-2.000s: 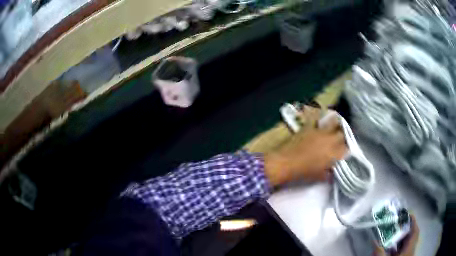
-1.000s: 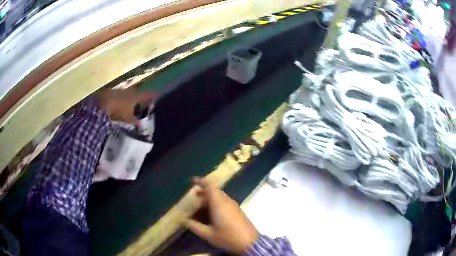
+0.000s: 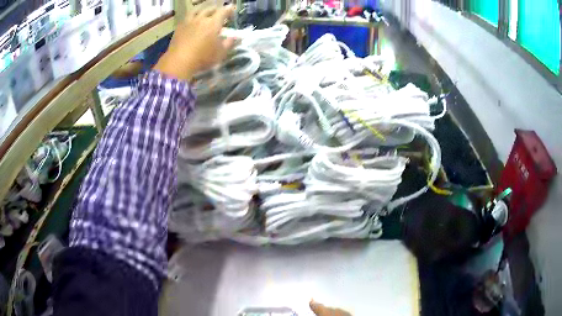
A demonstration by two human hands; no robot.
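Note:
A large pile of white power cord bundles (image 3: 351, 185) lies in front of me, with thin yellow and dark lead ends showing. My left hand (image 3: 200, 43) is stretched out at the pile's upper left edge, fingers slightly bent; whether it holds a cord is not clear. Only a finger or two of my right hand (image 3: 329, 308) shows at the bottom edge. Beside it, the top of a white housing (image 3: 268, 311) is cut off by the edge. Both are over the white board (image 3: 308, 271).
A shelf (image 3: 37, 139) runs along the left, with white units beneath it. A black round thing, likely the fume fan (image 3: 440, 225), stands right of the pile. A red box (image 3: 529, 179) is on the pale wall at right. A table (image 3: 336, 24) stands farther back.
The view has turned right to the cord pile. My left hand has left the white boxes on the dark surface and is now at the pile. My right hand is mostly out of the picture.

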